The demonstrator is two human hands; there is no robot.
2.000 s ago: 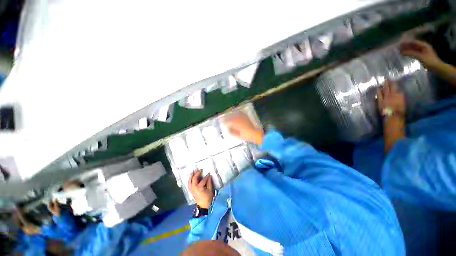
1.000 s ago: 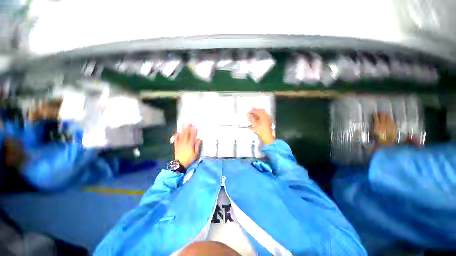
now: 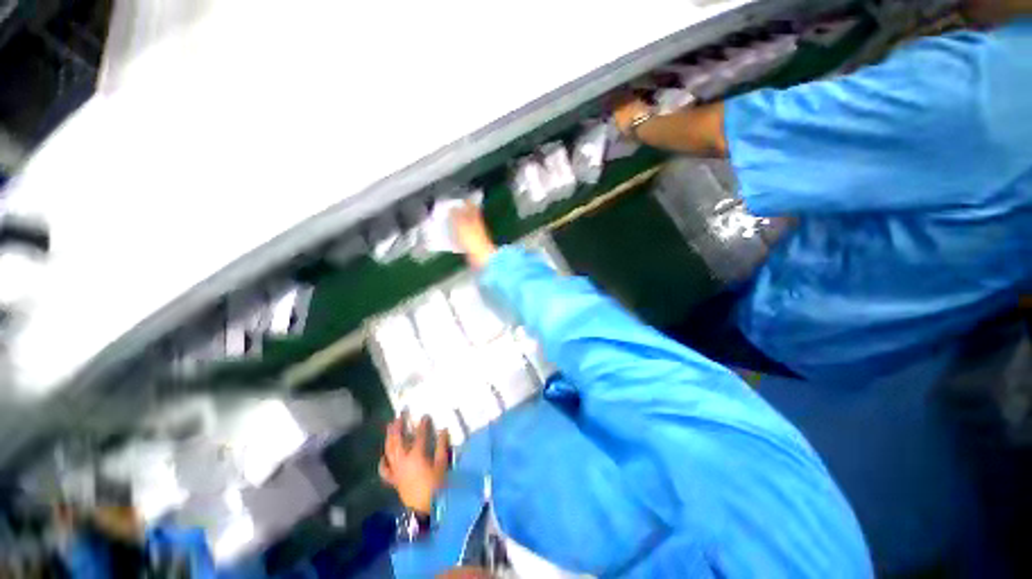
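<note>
A clear tray (image 3: 453, 353) lies in front of me, its oblong pockets looking mostly white and filled. My left hand (image 3: 415, 461), with a wrist watch, rests at the tray's near left corner, fingers spread. My right hand (image 3: 471, 234) reaches past the tray's far edge over the green belt. Its fingertips are at a white packed unit (image 3: 444, 226) in the belt row. The hand is blurred, and whether the fingers grip the unit cannot be told.
More units (image 3: 545, 179) line the green belt (image 3: 357, 291) below the white shelf (image 3: 340, 91). A tan guide (image 3: 605, 197) runs beside it. A neighbour's hand (image 3: 634, 115) reaches the belt at right, above another tray (image 3: 713, 215). White cartons (image 3: 266, 452) are piled at left.
My right hand has moved from the tray to the belt units. My left hand stays at the tray's left side. The view has tilted. The right neighbour's hand now reaches the belt.
</note>
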